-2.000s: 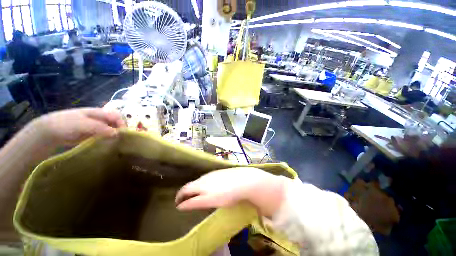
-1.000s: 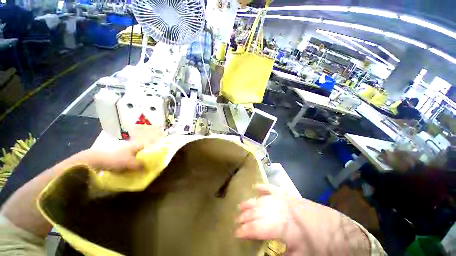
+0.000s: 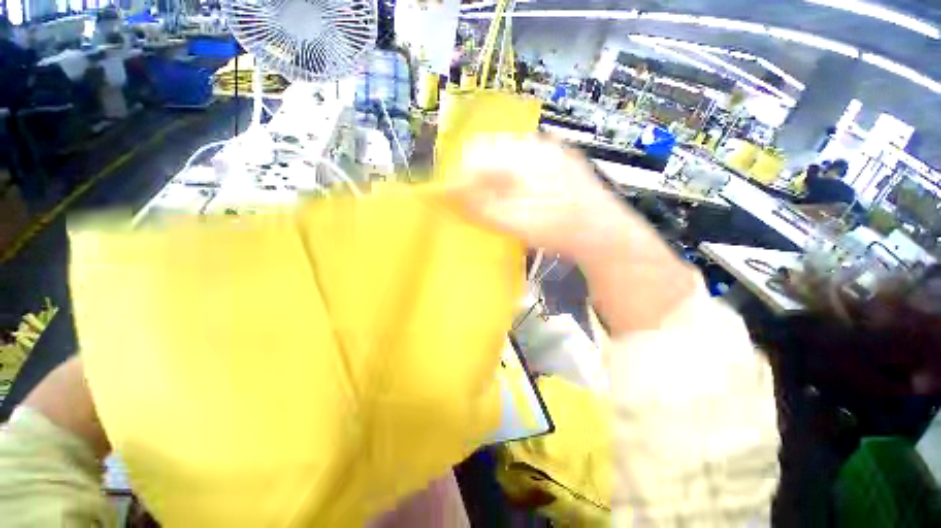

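Observation:
A large yellow bag body (image 3: 227, 351) is held up in front of me, flat side towards me, and hides most of the machine. A seam or fold runs down its middle. My right hand (image 3: 516, 186) grips its upper right corner; the hand is blurred. My left hand is hidden behind the bag's left side; only the wrist and sleeve show at the lower left. The opening of the bag does not show.
The white sewing machine (image 3: 273, 155) stands behind the bag, with a white fan (image 3: 304, 36) above it. A finished yellow bag (image 3: 464, 119) hangs behind my right hand. More yellow material (image 3: 568, 443) lies at the lower right. Yellow strips (image 3: 23, 345) are at the left edge.
The bag was open towards me with its dark inside showing; now it is raised and its yellow outside faces me. My right hand has moved up; my left hand has gone behind the bag.

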